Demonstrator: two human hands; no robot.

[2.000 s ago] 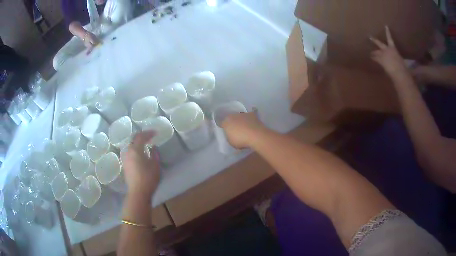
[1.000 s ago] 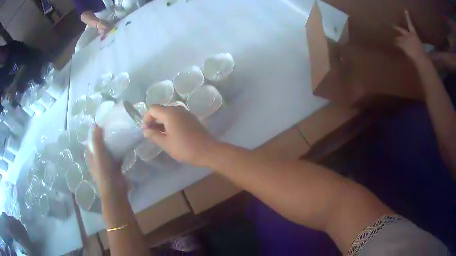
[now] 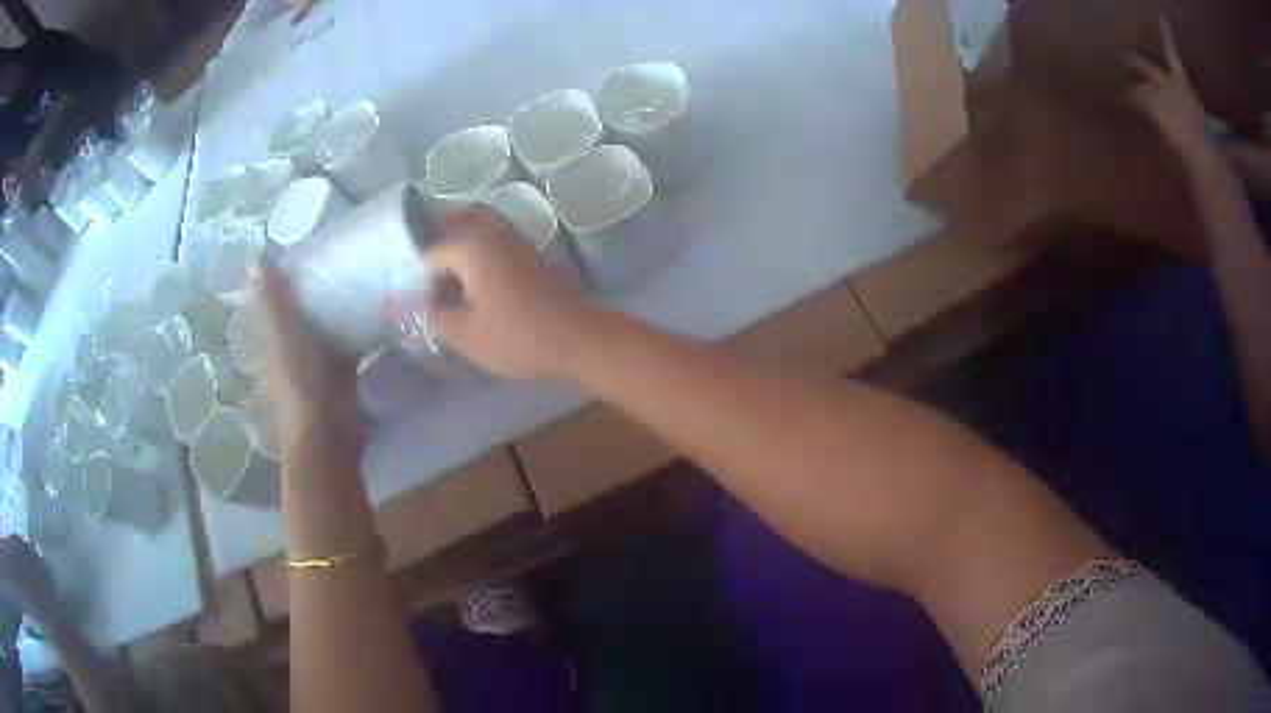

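A white plastic cup (image 3: 351, 273) is held on its side above the table, its mouth turned right. My left hand (image 3: 300, 348) holds it from the left and below, at the base end. My right hand (image 3: 502, 295) is at the cup's mouth, fingers closed on the rim; whether they hold anything small there is hidden. A bit of clear film seems to show under the cup, blurred. Other white cups (image 3: 599, 188) stand mouth up just beyond my hands.
More cups, several with shiny film (image 3: 195, 397), stand at left. A brown carton (image 3: 931, 105) is at the upper right, beside another person's hand (image 3: 1171, 109). The white table (image 3: 781, 167) has cardboard (image 3: 599, 467) along its near edge. Another person's arm shows at lower left.
My right hand has left the cup group on the right and come to the cup's mouth. My left hand has taken hold of the cup's body. The view has shifted, so the table sits higher.
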